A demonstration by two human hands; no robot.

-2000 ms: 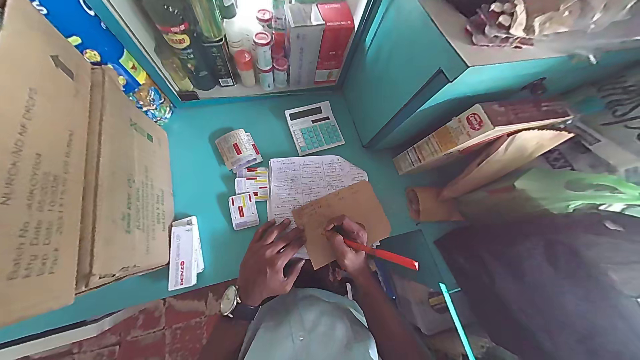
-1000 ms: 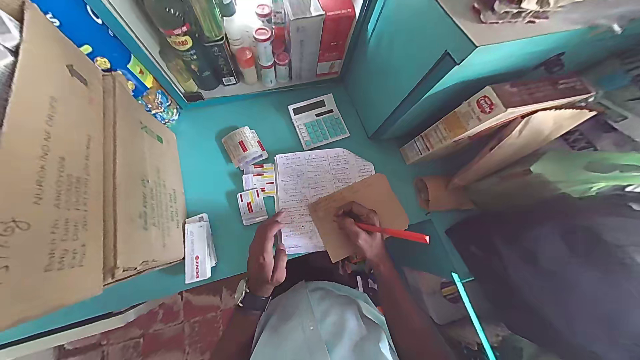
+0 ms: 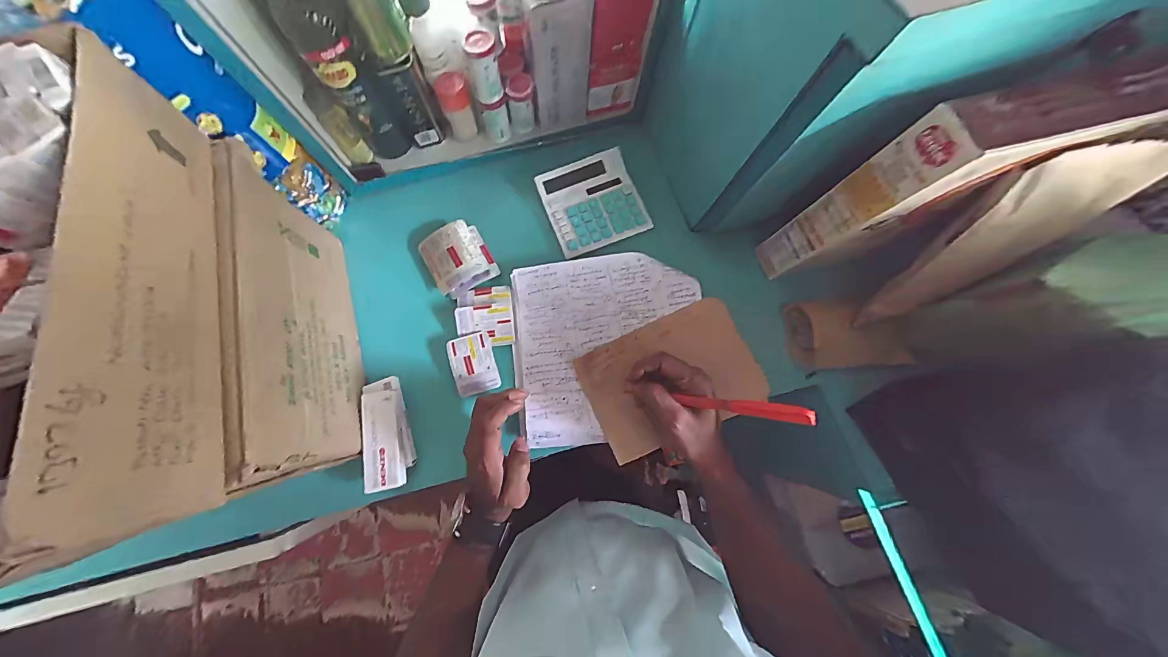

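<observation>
My right hand (image 3: 677,406) holds a red pen (image 3: 753,409), its tip hidden by my fingers, over a piece of brown paper (image 3: 721,347). That piece lies tilted on handwritten white sheets (image 3: 561,319), covering their lower right part. At the sheets' lower left edge rests my left hand (image 3: 497,452), its thumb apart from the fingers and nothing held. Left of the sheets lie medicine strips or small packs (image 3: 473,363), with a curled bundle of strips (image 3: 459,257) above them. A white calculator (image 3: 593,203) with teal keys sits beyond the sheets.
A large cardboard box (image 3: 287,356) stands at the left, beside slim white cartons (image 3: 387,438). Bottles and jars (image 3: 484,68) fill a shelf behind the teal counter (image 3: 401,219). On the right are a long printed carton (image 3: 858,196), a brown paper roll (image 3: 844,336) and a dark bulky thing (image 3: 1022,493).
My left hand has drawn back from the brown paper to the left edge of the sheets. The right hand stays on the brown paper with the red pen.
</observation>
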